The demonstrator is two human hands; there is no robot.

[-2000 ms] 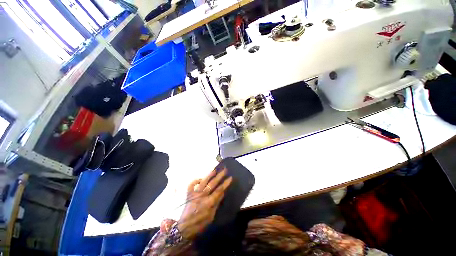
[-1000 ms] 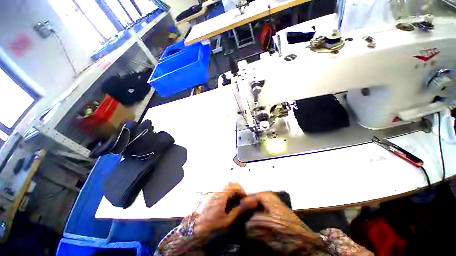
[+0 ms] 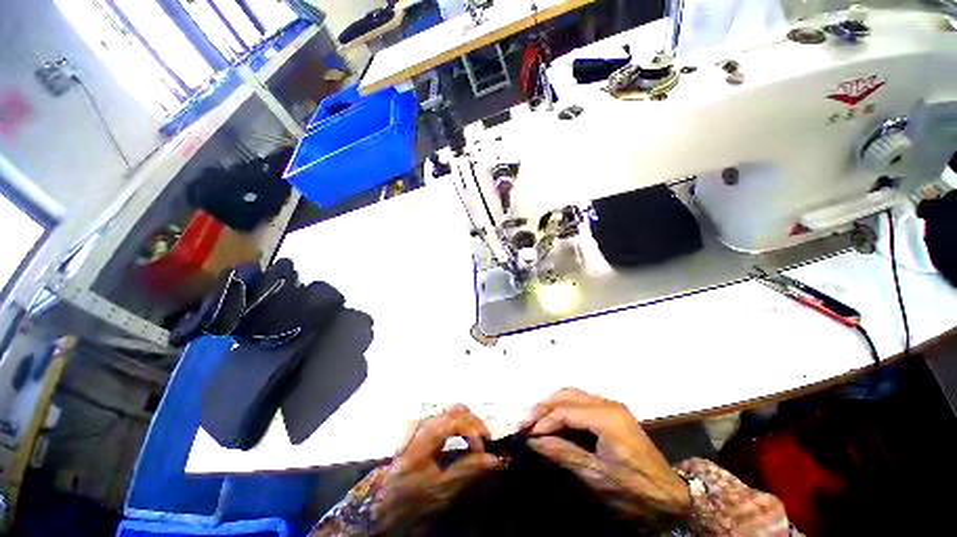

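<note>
A black workpiece (image 3: 525, 485) is held low at the front edge of the white table, its lower part dark and hard to make out. My left hand (image 3: 446, 456) pinches its upper edge from the left. My right hand (image 3: 598, 451) pinches it from the right, with the fingertips of both hands close together. The sewing machine (image 3: 630, 136) stands ahead, its needle area (image 3: 527, 257) beside a bright lamp spot. A black piece (image 3: 642, 226) lies under the machine arm. A stack of black pieces (image 3: 252, 388) lies on the table's left.
Red-and-dark snips (image 3: 813, 299) lie right of the machine bed, near a dark cable. A black bundle (image 3: 941, 233) is at the far right. A blue bin (image 3: 357, 152) stands behind the table. More blue tubs (image 3: 173, 451) stand at the left below it.
The black piece that lay flat on the table edge under my left hand is now held up between both hands. My hands have moved a little apart since one second ago. The view has shifted.
</note>
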